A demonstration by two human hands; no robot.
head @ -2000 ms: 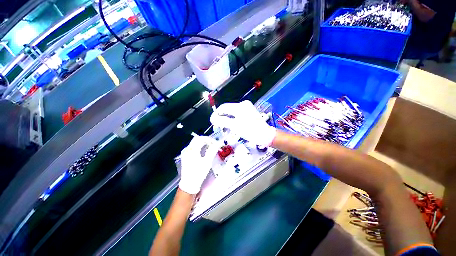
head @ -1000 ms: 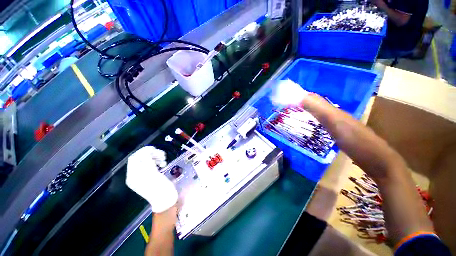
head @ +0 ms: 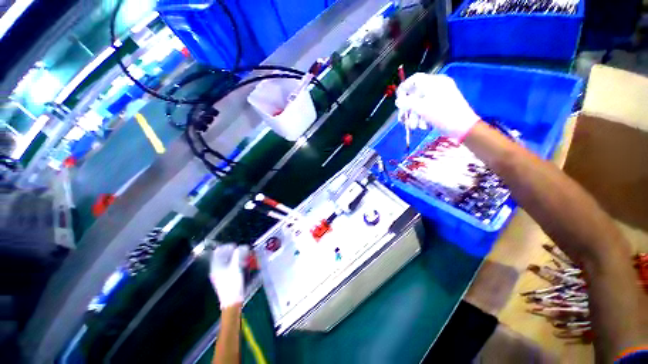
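Note:
The white-topped fixture (head: 305, 274) sits on the green surface, with a red holder (head: 321, 229) on top. Two slim pale parts (head: 276, 206) lie over its back edge. My left hand (head: 229, 276), white-gloved and blurred, is over the belt left of the fixture. A red head (head: 250, 261) shows at its fingertips; whether it is gripped is unclear. My right hand (head: 435, 103), white-gloved, is raised over the near blue bin's (head: 529, 92) left side, closed on a slim rod part (head: 407, 135) with a red end. Rod parts (head: 455, 170) are heaped in the bin.
The dark green conveyor belt (head: 177, 284) runs behind the fixture, carrying red-headed parts (head: 347, 140). A white cup (head: 283, 110) and black cables (head: 202, 146) are on its rail. The far blue bin (head: 515, 35) is behind the near one. A carton (head: 604, 156) holding parts is at right.
My hands have left the fixture. My left hand has moved left and down over the belt. My right hand went to the near bin and is now raised with a rod part. The view has shifted.

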